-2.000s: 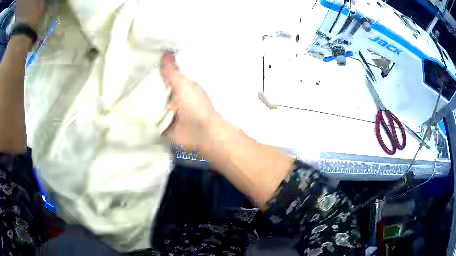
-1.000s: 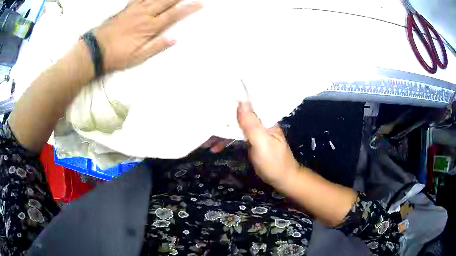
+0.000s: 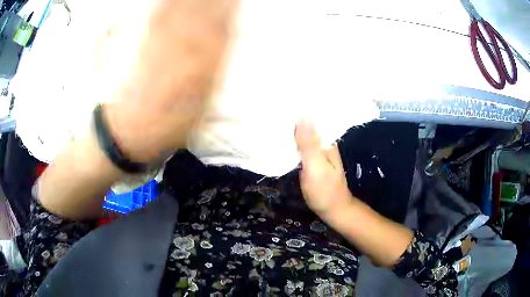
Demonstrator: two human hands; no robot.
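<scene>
The white cloth (image 3: 255, 87) lies spread over the table and hangs over its front edge above my lap. It is overexposed, so its outline against the table is hard to see. My right hand (image 3: 319, 174) holds the cloth's front edge, thumb on top and fingers partly hidden. My left hand (image 3: 174, 64) is large and blurred above the left part of the cloth; its fingers run into the glare and the top edge of the picture, so its hold cannot be told.
Red-handled scissors (image 3: 493, 55) lie on the table at the upper right. A ruler strip (image 3: 453, 110) runs along the front edge. A blue plastic bin (image 3: 132, 197) stands below left. Thin pale trimmings (image 3: 380, 172) lie on dark cloth at my right.
The machine has left the view since the first frame. The cloth has moved from a raised bunch to lying over the table edge. My left hand has come nearer the camera; my right hand shifted slightly right.
</scene>
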